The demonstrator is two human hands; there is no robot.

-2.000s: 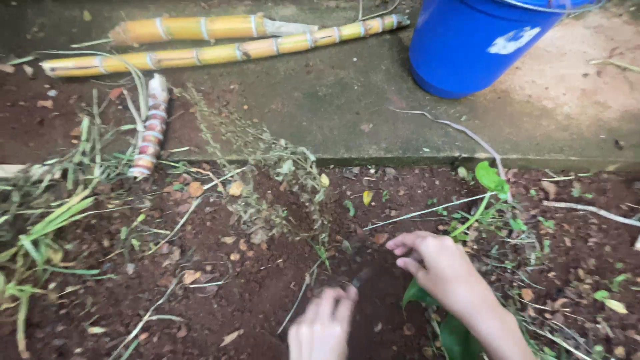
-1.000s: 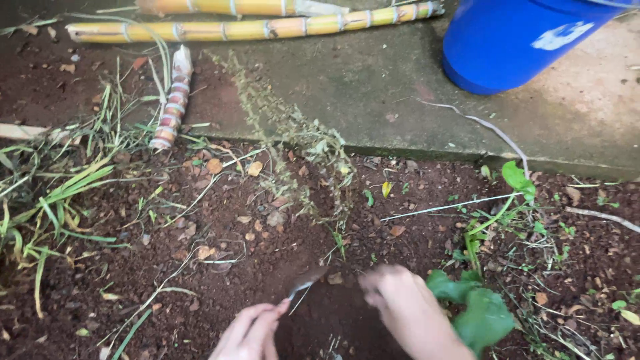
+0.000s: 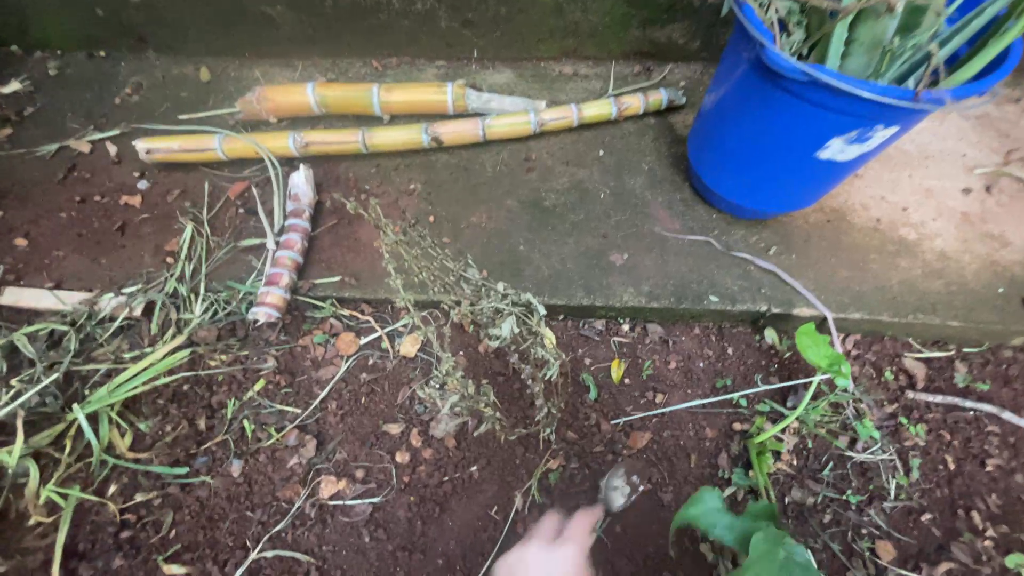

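Observation:
At the bottom centre my left hand (image 3: pixel 552 544) is closed on a small metal tool, perhaps a spoon (image 3: pixel 619 490), whose blade rests at the dark red soil (image 3: pixel 448 512). The hand is blurred and partly cut off by the lower edge. My right hand is out of the frame. A wilted plant (image 3: pixel 488 328) leans over the soil above the left hand. To the right of the hand grows a plant with broad green leaves (image 3: pixel 724 520), and a thin pale stalk (image 3: pixel 720 398) lies between it and the wilted plant.
A concrete ledge (image 3: pixel 560 232) crosses behind the soil. On it lie yellow sugarcane stalks (image 3: pixel 336 142) and a blue plastic bucket (image 3: pixel 784 136) holding cut plants. A short reddish cane piece (image 3: pixel 284 256) overlaps the ledge's edge, beside loose grass (image 3: pixel 128 392) at left.
My right hand, seen over the soil in both earlier frames, has left the view. The view has shifted, showing more of the bucket and the plants in it.

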